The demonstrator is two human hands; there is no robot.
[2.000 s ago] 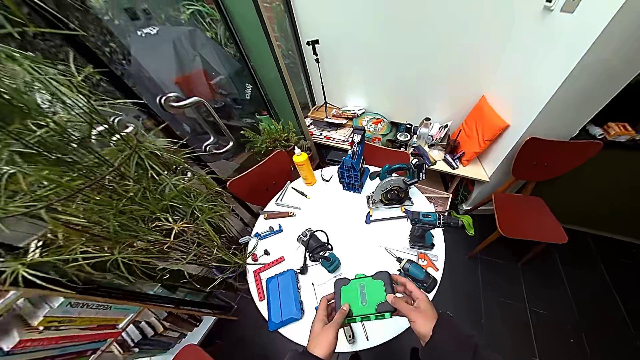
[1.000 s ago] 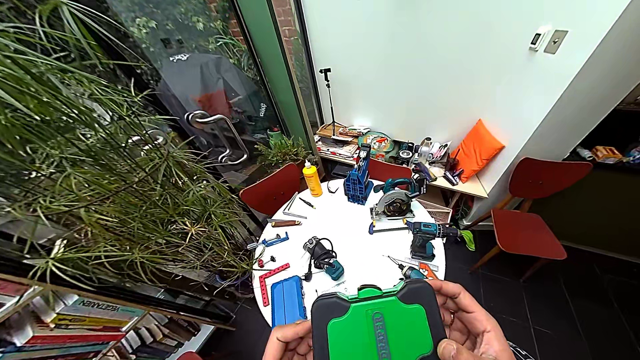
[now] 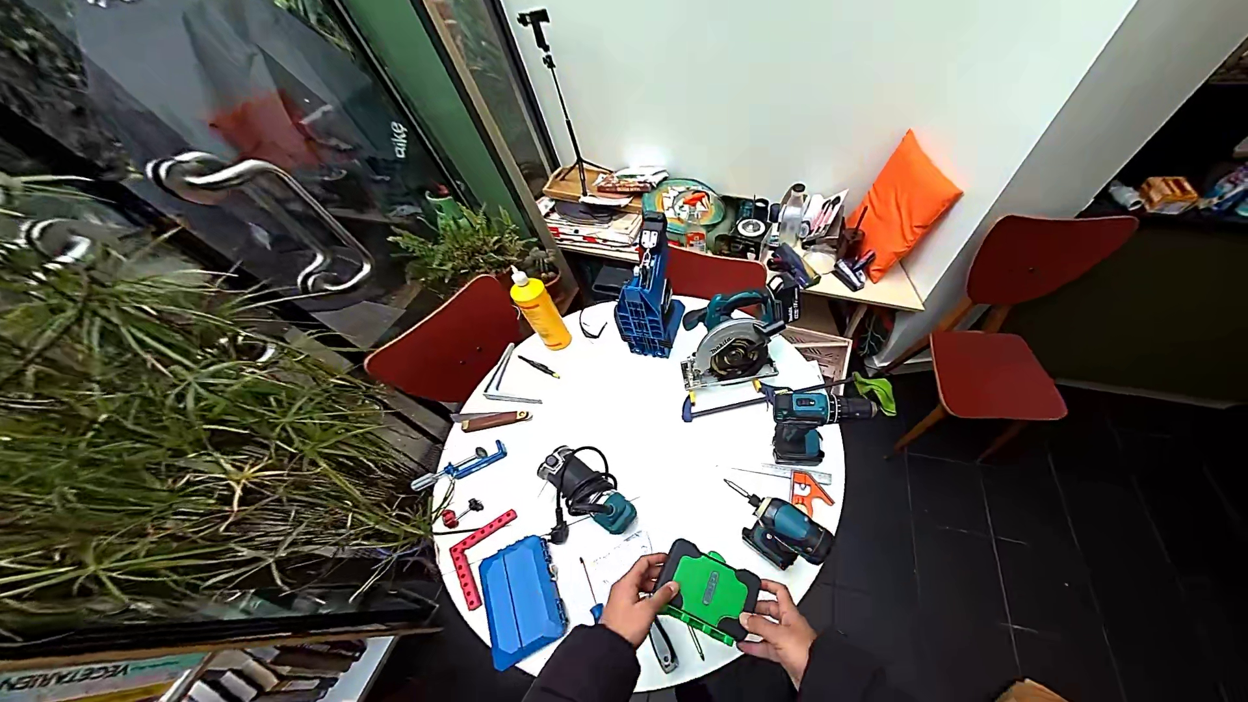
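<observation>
Both hands hold a green and black plastic case (image 3: 710, 591) over the near edge of the round white table (image 3: 643, 448). My left hand (image 3: 639, 595) grips its left side, thumb on top. My right hand (image 3: 778, 629) grips its lower right corner. A blue plastic case (image 3: 522, 603) lies left of my left hand, with a screwdriver (image 3: 593, 597) between. Under the green case a dark-handled tool (image 3: 663, 648) partly shows. A teal and black impact driver (image 3: 790, 531) lies just beyond my right hand. Farther in, a corded trim router (image 3: 590, 489) lies on its side.
Around the table are a circular saw (image 3: 733, 346), a cordless drill (image 3: 809, 409), a blue pocket-hole jig (image 3: 648, 302), a yellow glue bottle (image 3: 540, 310), a red angle square (image 3: 478, 556) and an orange square (image 3: 809, 491). Red chairs (image 3: 453, 336) stand around; potted plants are at the left.
The green case was close to the camera a second ago; both hands have lowered it toward the table and it is now tilted. Both hands kept hold of it.
</observation>
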